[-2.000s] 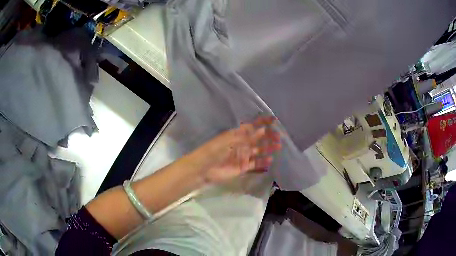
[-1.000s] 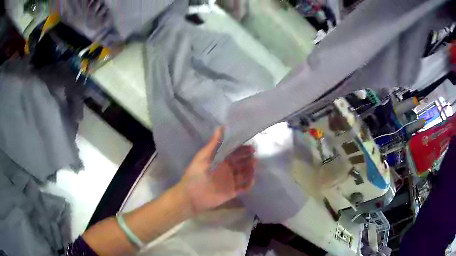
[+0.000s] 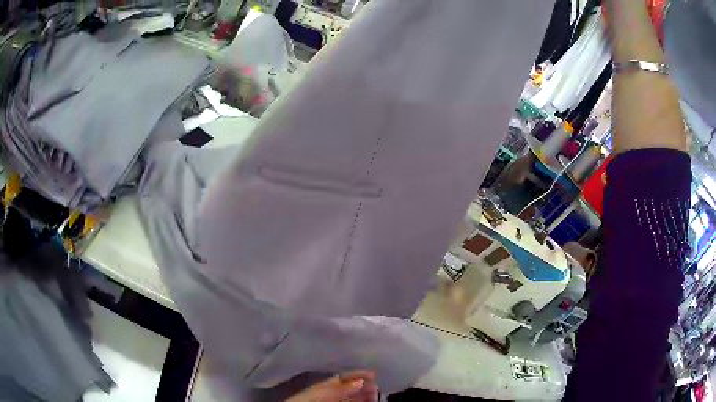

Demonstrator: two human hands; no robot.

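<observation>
A large grey trouser panel (image 3: 314, 235) hangs raised and spread in front of me. It has a welt pocket opening across its middle and a thin dark seam line crossing near the pocket's right end. Its top runs out of the picture. My left hand (image 3: 341, 388) is at the bottom edge, mostly cut off, by the lower cloth; its grip is unclear. My right arm is raised at the far right; only part of my right hand (image 3: 622, 9) shows at the top edge, its fingers out of view.
A layered stack of grey panels (image 3: 102, 118) lies at the upper left. More grey cloth (image 3: 47, 322) hangs at the lower left. The white sewing machine (image 3: 522, 275) with blue trim stands right of the panel on the white table (image 3: 463, 365). Thread cones and hanging cloth are behind it.
The panel has been raised and spread, so its pocket faces me. My right arm has come into view, lifted at the right. My left hand has moved down to the bottom edge.
</observation>
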